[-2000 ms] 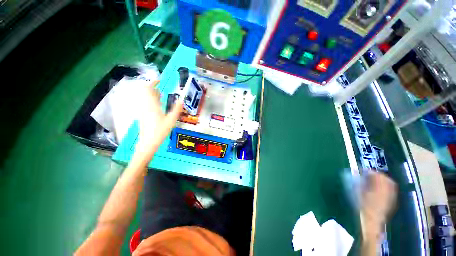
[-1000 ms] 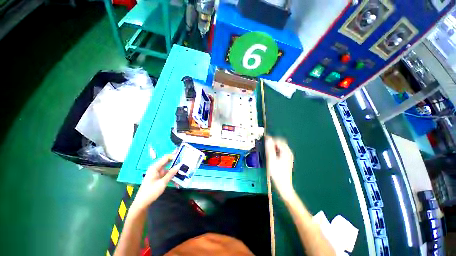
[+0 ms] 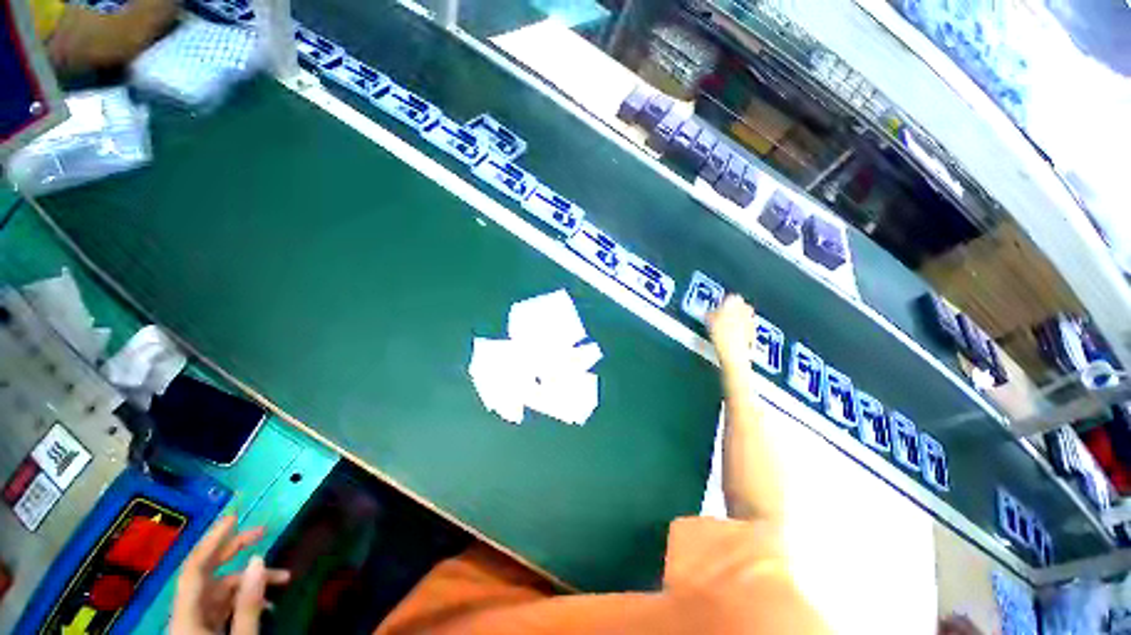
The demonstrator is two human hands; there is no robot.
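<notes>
Small panels with pale rims and dark markings lie in a row along the rail of the dark-green line. My right hand (image 3: 734,325) reaches over the line, its fingertips at the lower right edge of one panel (image 3: 703,295); I cannot tell whether they grip it. Another panel (image 3: 806,372) lies further along the row. My left hand (image 3: 221,581) is low at the left, partly cut off by the lower edge, fingers apart, with nothing visible in it. It is beside the press's blue housing with red buttons (image 3: 143,542).
Loose white sheets (image 3: 546,360) lie on the green bench. A black phone-like rectangle (image 3: 205,419) lies right of the press bed (image 3: 31,372). Clear bags (image 3: 87,139) and another person's arm (image 3: 112,37) are at the upper left. Black blocks (image 3: 726,168) stand on the shelf beyond the line.
The view has swung right to the line. My left hand no longer holds the panel and is open. My right hand has moved from beside the press to the row of panels.
</notes>
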